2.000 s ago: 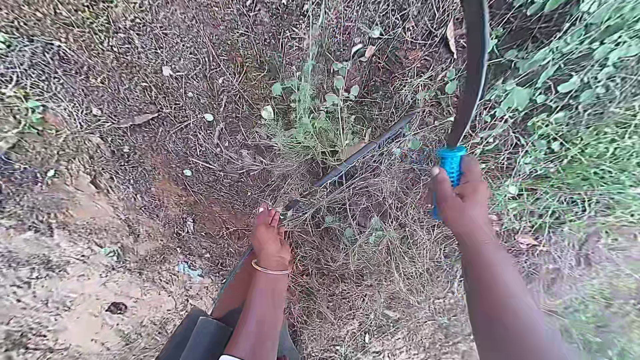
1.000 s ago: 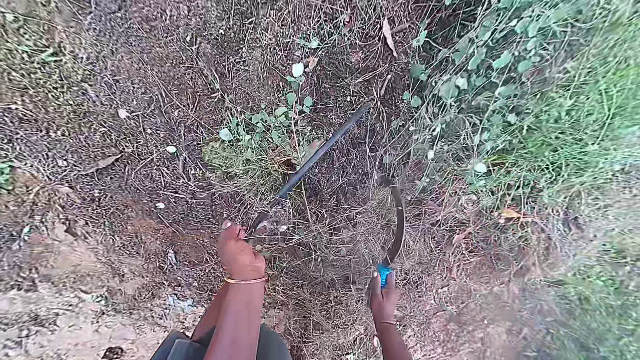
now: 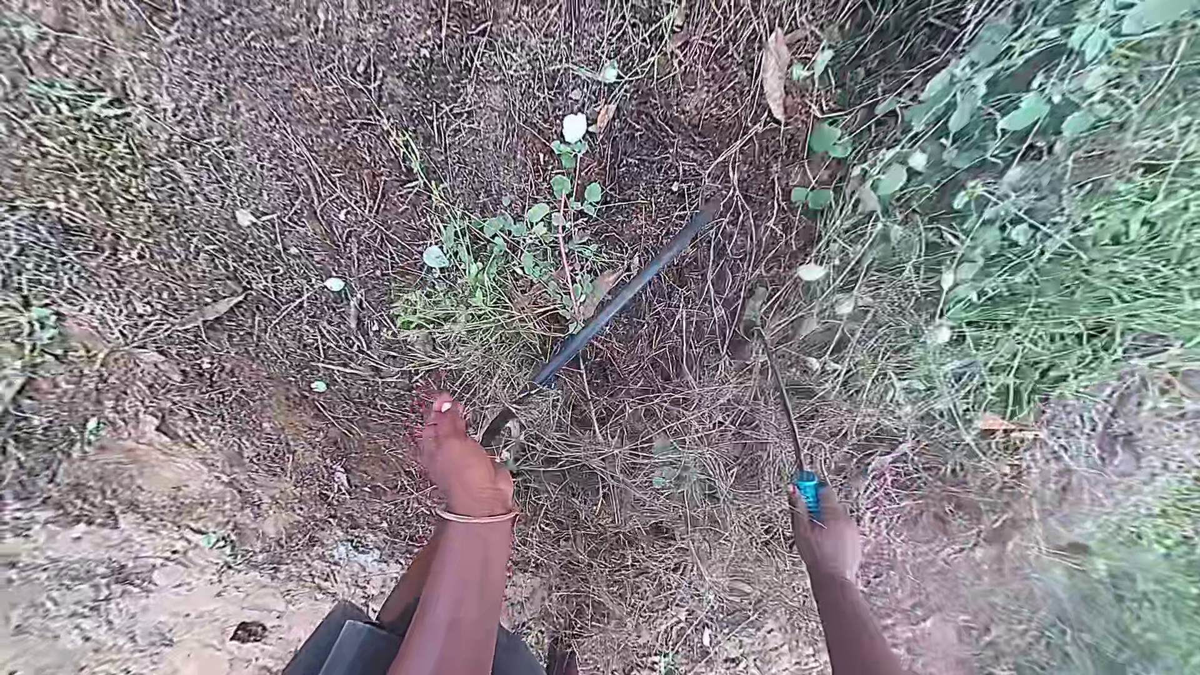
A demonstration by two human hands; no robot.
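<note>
My right hand (image 3: 827,536) is closed around the turquoise handle (image 3: 808,495) of a curved blade, likely a sickle (image 3: 784,394), whose blade points up over dry grass. On the left, my left hand (image 3: 464,459), with a bangle at the wrist, is by the lower end of a long dark bar or blade (image 3: 623,295). That bar slants up to the right, past a small leafy plant (image 3: 539,225). The fingers of my left hand are partly hidden, so whether they grip the bar is unclear.
Dry, matted grass covers the ground around both hands. Green leafy growth (image 3: 1027,112) and taller grass (image 3: 1106,272) stand at the right. Pale bare soil (image 3: 141,600) lies at the lower left, with a small dark lump (image 3: 249,632). My bent leg (image 3: 347,642) shows at the bottom.
Two seconds ago my right hand held the curved blade raised at the upper right; it is now low, near the ground. The left hand remains by the long bar's lower end.
</note>
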